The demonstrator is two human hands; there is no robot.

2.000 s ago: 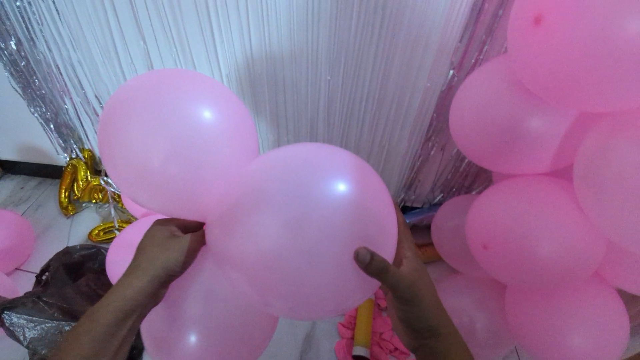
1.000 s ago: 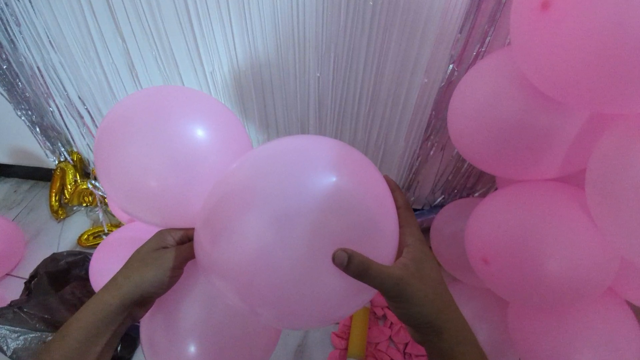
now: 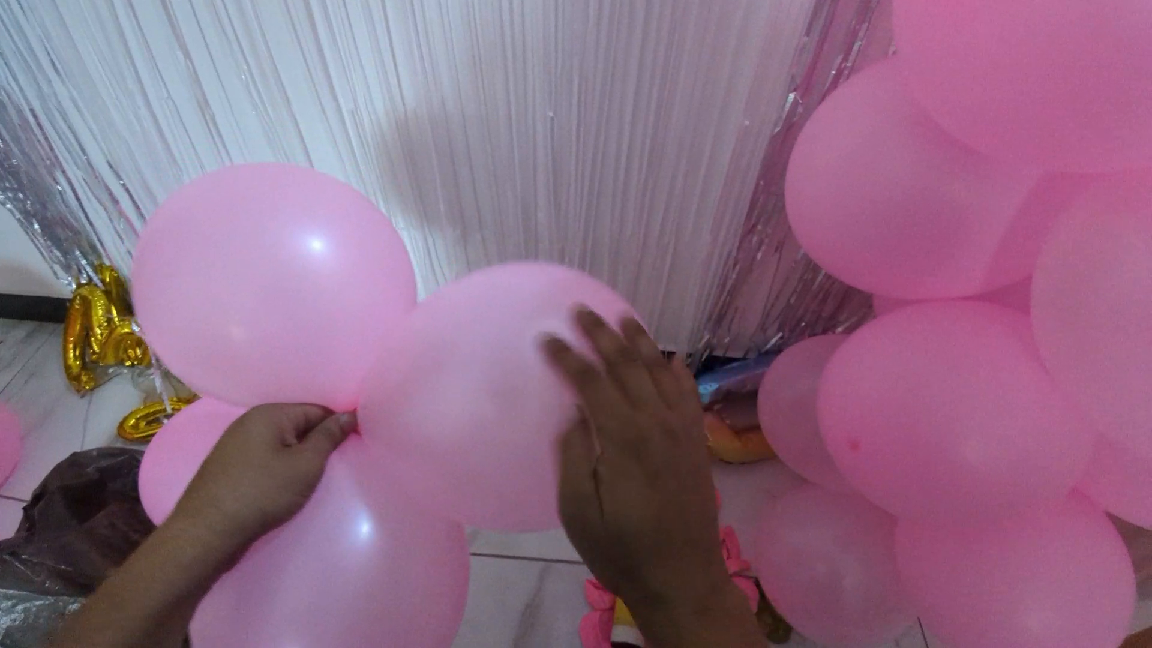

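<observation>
My left hand (image 3: 279, 459) pinches the knotted centre where several inflated pink balloons meet. Around that centre sit an upper-left pink balloon (image 3: 270, 288), a lower pink balloon (image 3: 333, 576) and a smaller-looking one (image 3: 184, 454) partly behind my left hand. The right pink balloon (image 3: 477, 396) of this cluster has my right hand (image 3: 630, 450) over its right side, fingers spread and slightly blurred. Whether the right palm touches the balloon is hard to tell. The balloon knots are hidden behind my left fingertips.
A column of pink balloons (image 3: 954, 405) stands at the right. Behind hangs a white fringe curtain (image 3: 540, 135). Gold foil balloons (image 3: 90, 337) and a dark plastic bag (image 3: 81, 504) lie on the tiled floor at left. Uninflated pink balloons (image 3: 598, 621) lie at the bottom.
My right hand has gone from gripping the right balloon's side to lying spread over it. That balloon has moved lower in view. My left hand keeps its pinch at the centre.
</observation>
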